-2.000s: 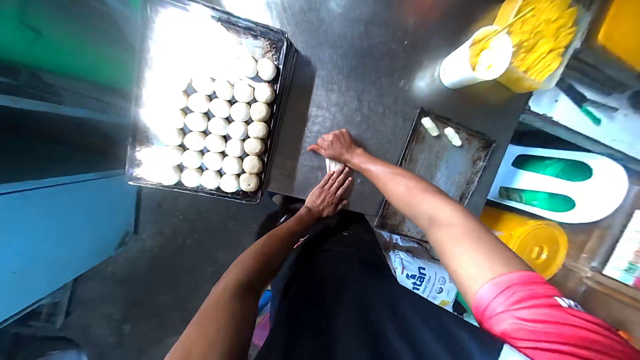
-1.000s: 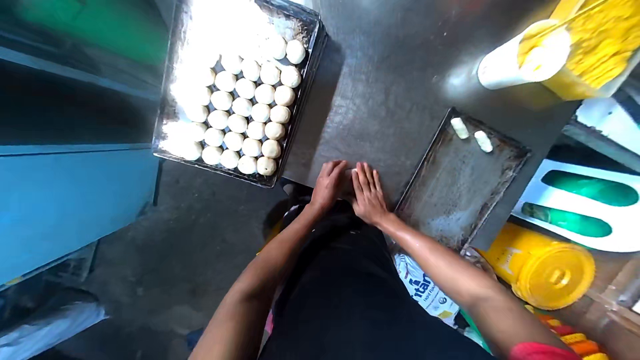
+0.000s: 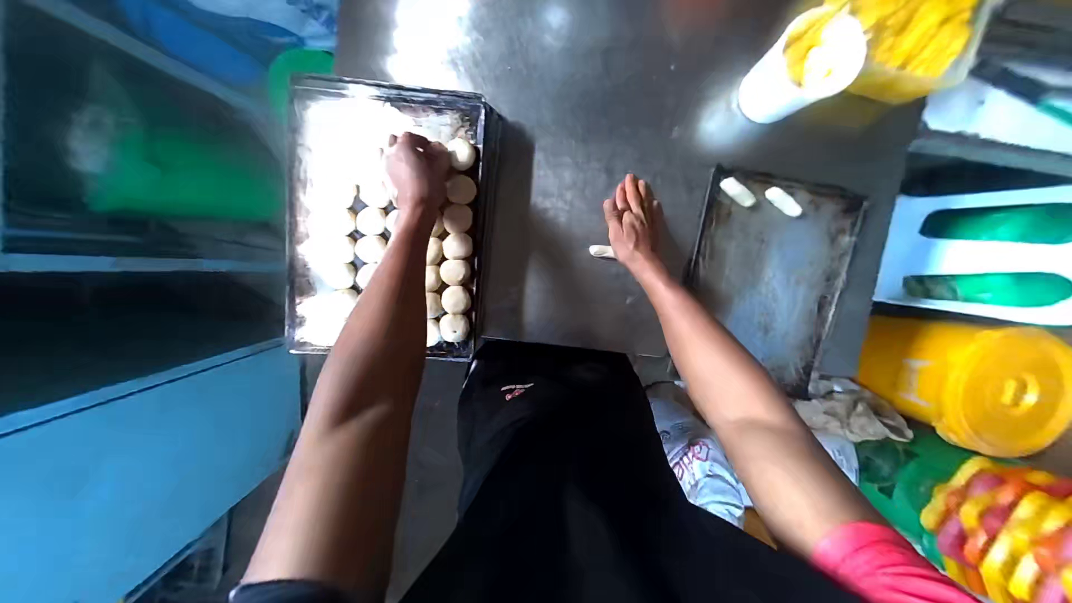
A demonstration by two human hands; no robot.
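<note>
My left hand [image 3: 416,172] reaches over the dark metal tray on the left, at the upper end of rows of round dough balls [image 3: 456,245]. Its fingers are bent down on the balls; whether they hold one is hidden. My right hand [image 3: 634,219] lies palm down on the metal worktop, fingers pointing away from me. A small dough roll [image 3: 602,251] sticks out from beside its heel, partly covered by it. Two pale dough rolls [image 3: 783,201] lie at the far end of the flat tray on the right.
The deep tray's rim [image 3: 479,209] stands left on the metal worktop [image 3: 578,301]. The worn baking tray [image 3: 766,276] lies right. Beyond it are a white cup [image 3: 766,88] and a container of yellow filling [image 3: 917,42]. A yellow lidded bucket [image 3: 1013,389] stands at the right.
My left hand has left the worktop's near edge and moved left onto the dough balls. My right hand has moved farther from my body, and a dough roll shows beside it.
</note>
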